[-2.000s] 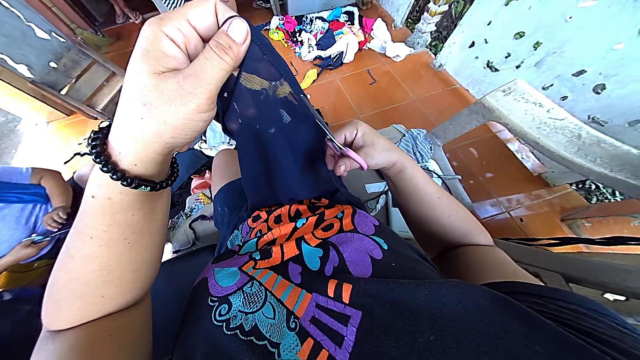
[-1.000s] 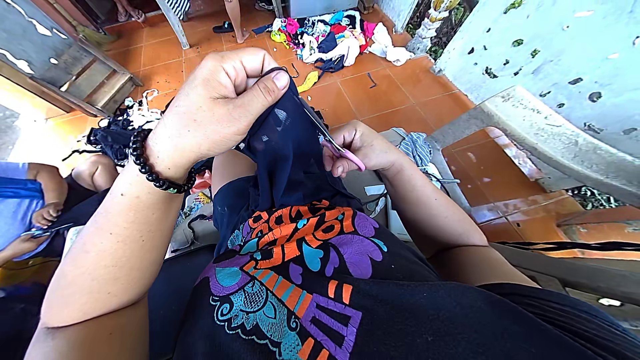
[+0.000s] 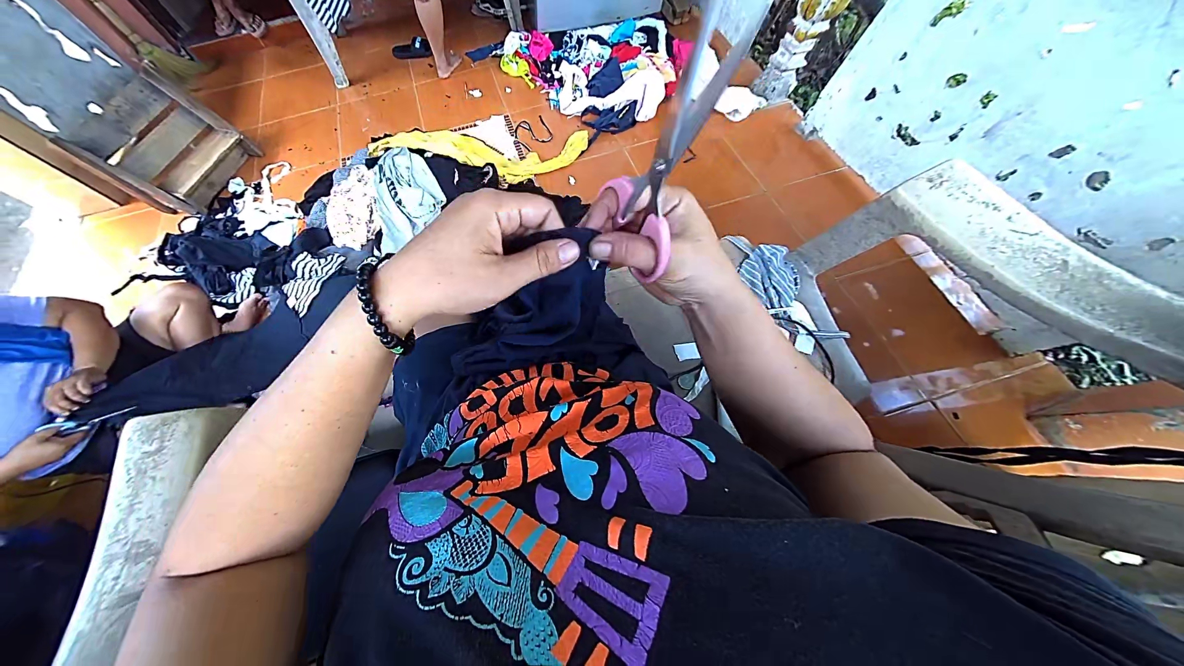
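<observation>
Dark navy cloth (image 3: 555,301) lies bunched over my lap, and its upper edge is pinched between the thumb and fingers of my left hand (image 3: 481,250), which wears a black bead bracelet (image 3: 381,305) at the wrist. Close beside it, my right hand (image 3: 680,245) has the pink handles of the scissors (image 3: 659,171) around its fingers. Their metal blades point up and away from the cloth, slightly apart. The thumb and fingertips of my right hand also touch the cloth edge, almost meeting my left thumb.
A pile of mixed clothes (image 3: 370,199) with a yellow cloth (image 3: 481,155) lies ahead on the tiled floor; another colourful heap (image 3: 610,74) is farther back. At left, another person's hands (image 3: 74,393) hold dark cloth and a cutting tool. Pale chair arms (image 3: 1036,236) flank me.
The scissors were low beside the cloth and now point upward. My right hand has come up to my left hand at the cloth edge. The held cloth hangs lower than before.
</observation>
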